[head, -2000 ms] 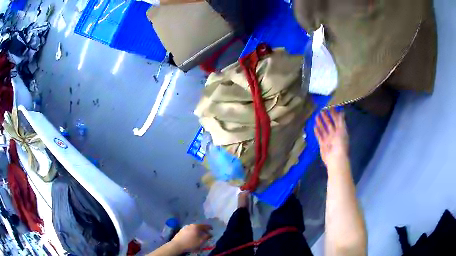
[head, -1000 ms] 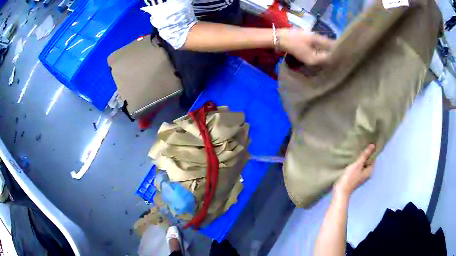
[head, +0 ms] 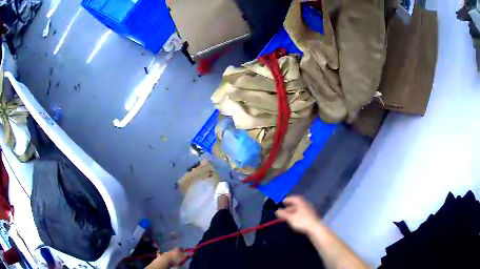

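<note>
A narrow dark red strip [head: 231, 235] runs across my lap between my two hands. My left hand [head: 171, 257] is at the bottom edge, closed on the strip near its left part. My right hand [head: 297, 213] is over my right thigh, with the strip's right end pinched in its fingers. In front of my feet, a bundle of khaki cut pieces [head: 252, 100], tied with a red strip [head: 283, 105], lies on a blue crate [head: 323, 137]. A light blue plastic piece [head: 241, 147] lies against the bundle's left side.
Khaki fabric [head: 363, 47] hangs at the upper right beside the white table [head: 405, 168]. Black fabric [head: 437, 236] lies at the lower right. A white table edge with dark fabric [head: 68, 210] is on the left. A stool [head: 210, 26] and blue crate [head: 129, 21] stand ahead.
My right hand has left the khaki fabric and come down to the red strip. The khaki fabric now hangs farther back. The coworker's arm is out of view. My left hand has come back into view.
</note>
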